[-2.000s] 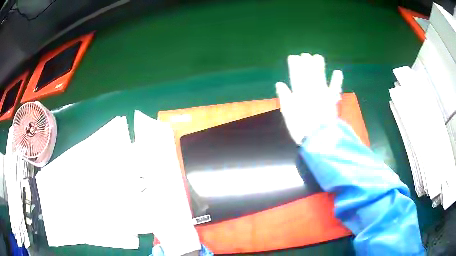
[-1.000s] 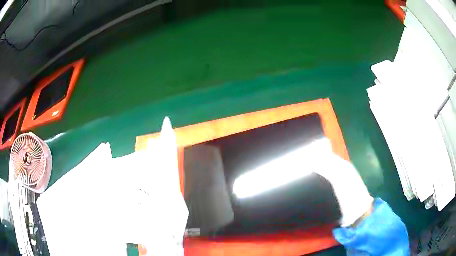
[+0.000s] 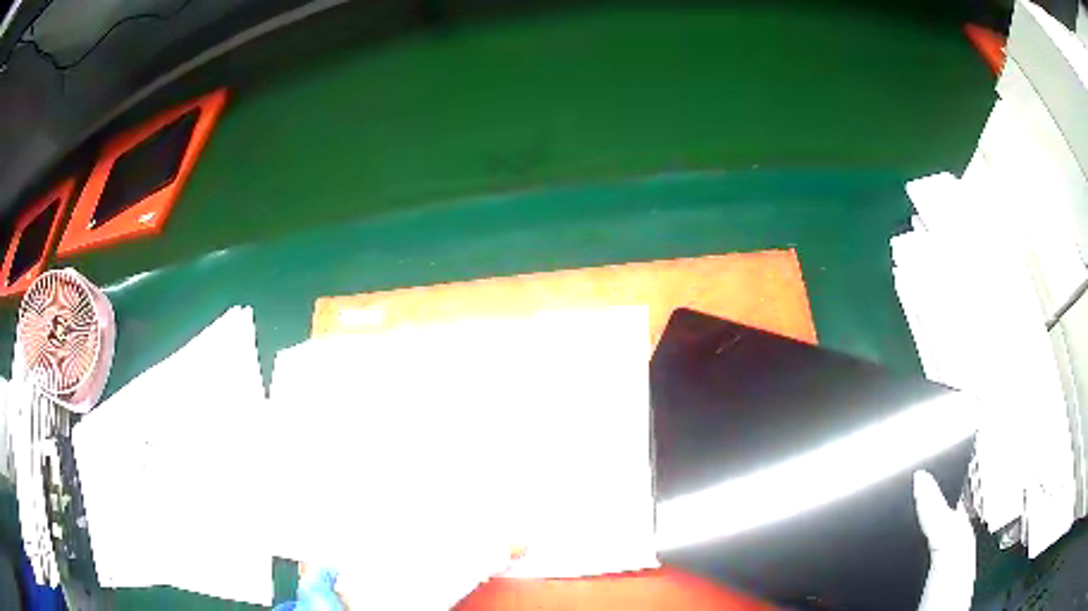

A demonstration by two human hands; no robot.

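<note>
A white bag or sheet (image 3: 477, 430), washed out by glare, lies over the left and middle of an orange pad (image 3: 728, 284). The glossy black flat device (image 3: 787, 418) is tilted beside its right edge, its right side beyond the pad. Whether its left edge is inside the white piece is unclear. My right hand (image 3: 949, 543), white-gloved, grips the device's right edge, thumb on its face, other fingers hidden. My left hand (image 3: 459, 579), at the bottom edge, blends into the white; a bare fingertip shows at the white piece's lower edge, which it seems to pinch.
A white stack (image 3: 179, 466) lies at left, beside a pink fan (image 3: 66, 338). Tall white card piles (image 3: 990, 346) stand at right. Orange pads with black devices (image 3: 146, 167) lie at far left on the green surface (image 3: 513, 107). Another orange corner (image 3: 987, 48) shows at upper right.
The white piece has moved right and now covers much of the pad. The device has shifted right and turned, with my right hand now at its right edge.
</note>
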